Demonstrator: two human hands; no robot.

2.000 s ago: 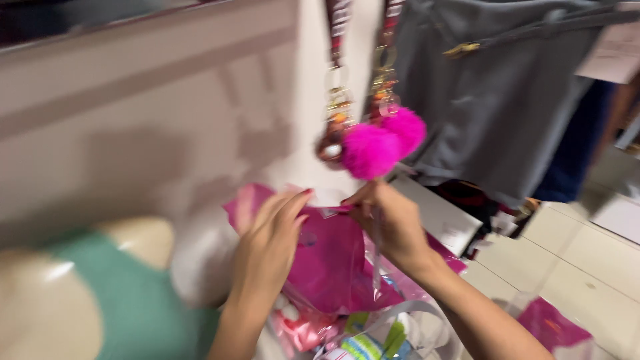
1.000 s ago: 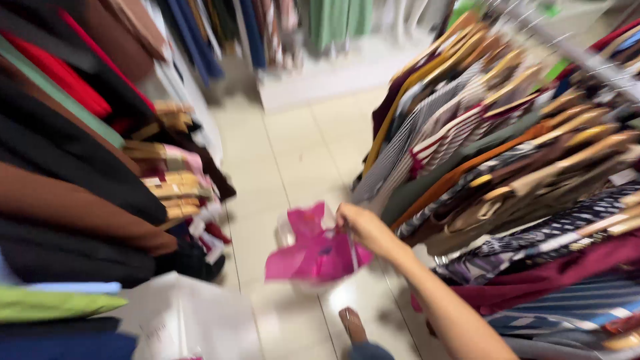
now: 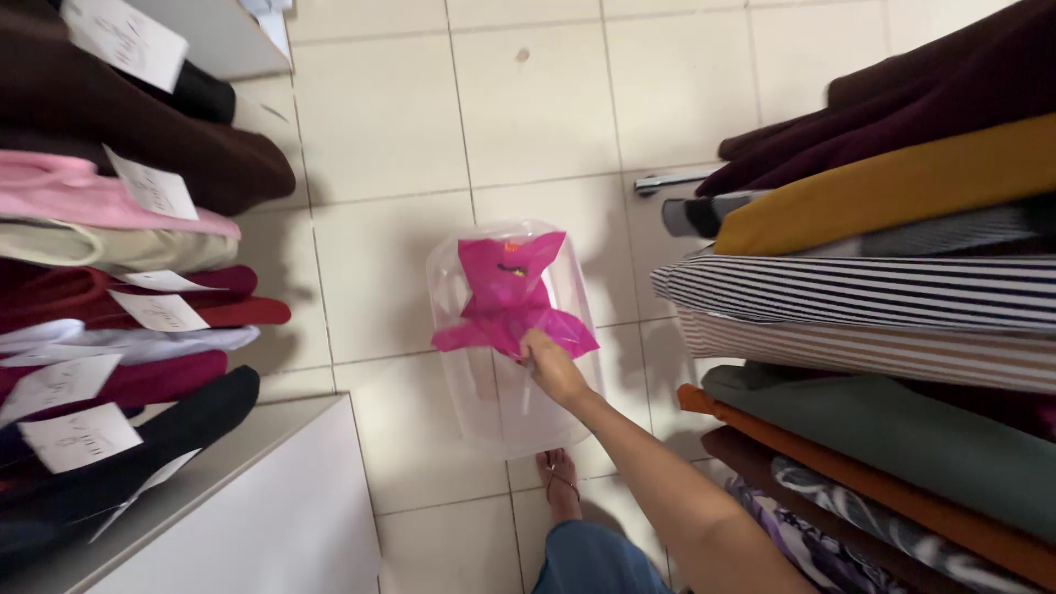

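My right hand (image 3: 551,367) is closed on the lower middle of a magenta plastic bag (image 3: 507,289), with my forearm reaching in from the lower right. Small orange and dark marks show on the bag's upper part. Under and around the bag is a translucent plastic bin (image 3: 536,421) with rounded corners, low over the tiled floor. Whether the bag rests on the bin cannot be told. My left hand is out of the frame.
Hanging garments (image 3: 874,289) line the right side, with a metal rack foot (image 3: 672,181) by them. Garments with white tags (image 3: 157,312) fill the left, above a white display box (image 3: 272,503). My sandaled foot (image 3: 558,470) stands on the tiles (image 3: 388,272).
Two seconds ago both my hands were at the magenta bag beside hanging pink pompoms; now only my right hand shows on it. The view has moved to an aisle and tilted down.
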